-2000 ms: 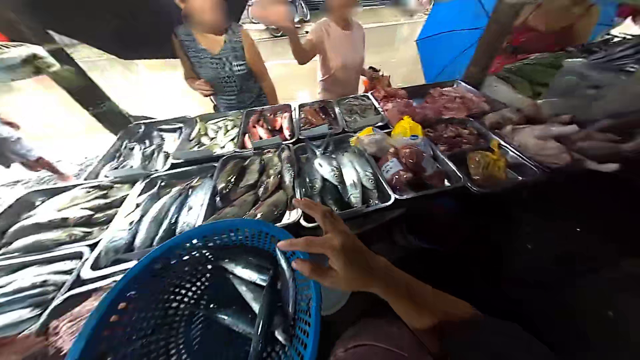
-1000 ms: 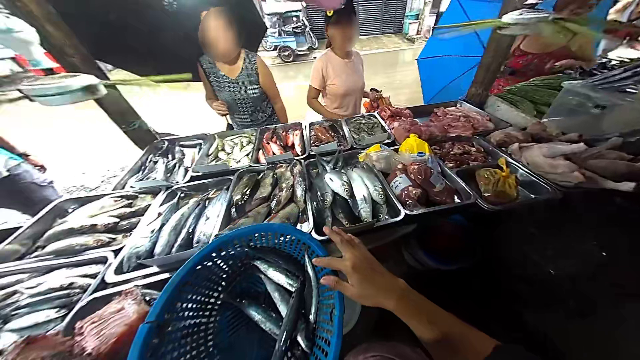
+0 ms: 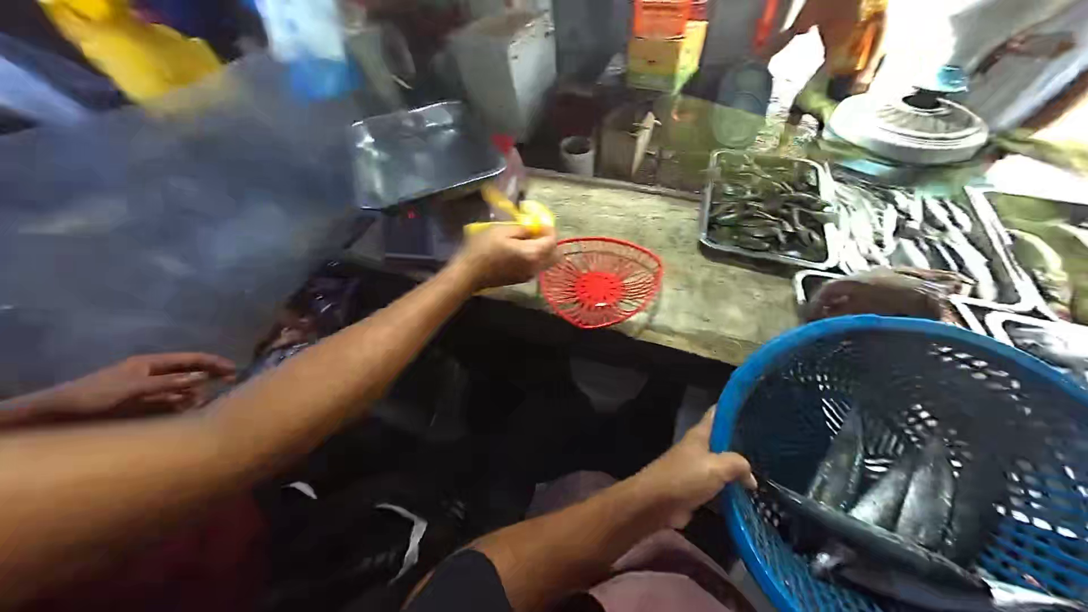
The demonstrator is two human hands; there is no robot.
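My left hand (image 3: 693, 476) grips the left rim of a blue plastic basket (image 3: 727, 425), with the thumb over the rim. Several silvery fish (image 3: 926, 501) lie inside it, and a long dark one rests across them. My right hand is out of view. Left of me a co-worker's outstretched hand (image 3: 514, 251) holds something yellow, perhaps a plastic bag, beside a red plastic basket (image 3: 599, 285) on the counter. Another hand of a person (image 3: 170, 382) shows at the left, blurred.
An empty metal tray (image 3: 425, 153) stands at the counter's back left. Trays of small dark fish (image 3: 769, 208) and silvery fish (image 3: 918, 234) lie at the right. Behind them is a round white lidded object (image 3: 909, 127). A worn counter (image 3: 705, 297) runs across the middle.
The view has swung strongly left, to another part of the stall. My right hand, earlier over the blue basket's rim, has gone out of view. My left hand now shows on the rim.
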